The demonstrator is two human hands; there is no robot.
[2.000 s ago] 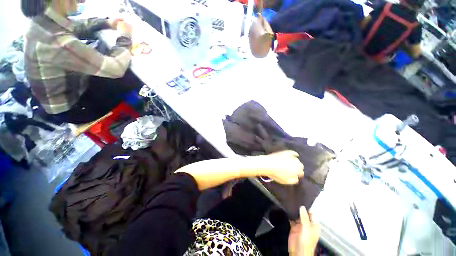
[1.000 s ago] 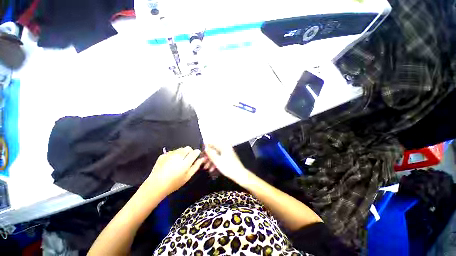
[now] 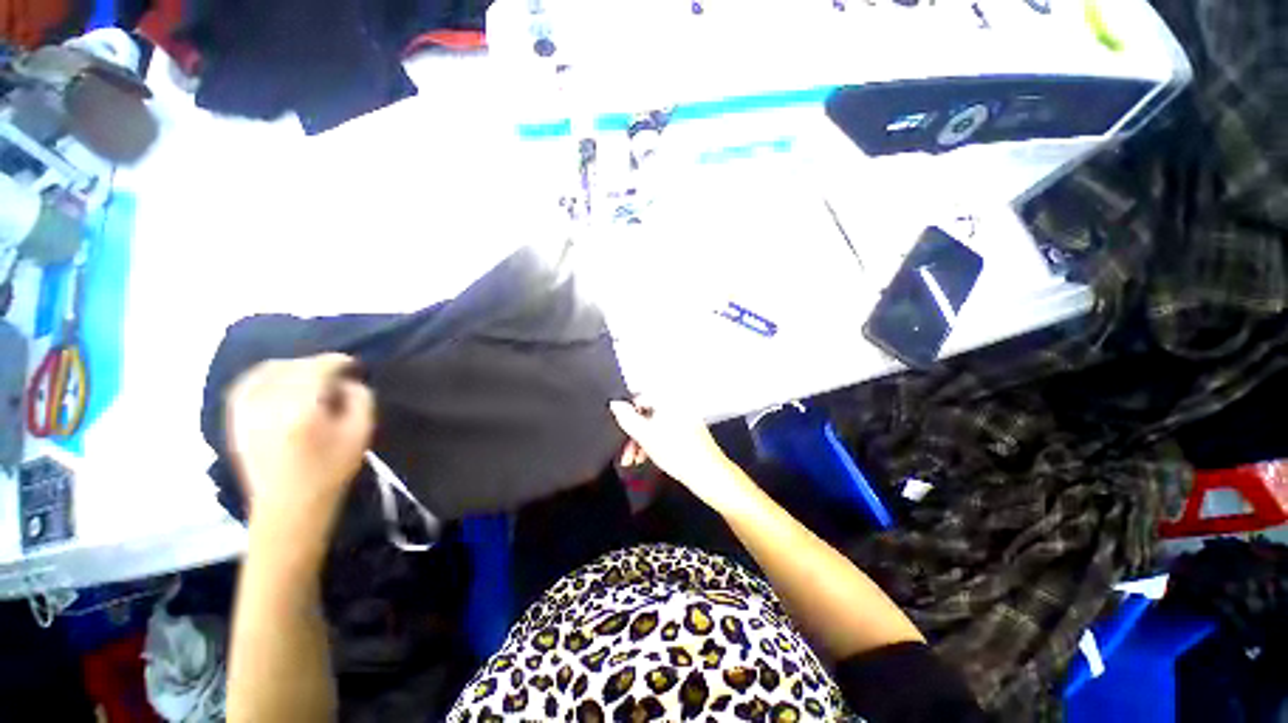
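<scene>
A black garment piece point(image 3: 480, 403) lies on the white machine table, its upper corner at the presser foot and needle point(image 3: 579, 212), partly lost in lamp glare. My left hand point(image 3: 300, 424) is closed on the cloth's left part, slightly blurred; a white strip or loop hangs beside it. My right hand point(image 3: 664, 441) pinches the cloth's right edge near the table front. The sewing machine point(image 3: 735, 106) has a blue stripe and a dark control panel. Dark thread snips point(image 3: 746, 318) lie right of the needle.
A smartphone point(image 3: 924, 297) lies at the right on the table. Plaid garments point(image 3: 989, 523) are heaped at the right, with blue and red plastic point(image 3: 1243, 502) bins or stools. Orange-red scissors point(image 3: 58, 389) lie far left. Dark pieces point(image 3: 297, 64) lie behind.
The view has swung from the left side to the machine. In the last second my left hand has moved left and up along the cloth, away from my right hand, which stays at the right edge.
</scene>
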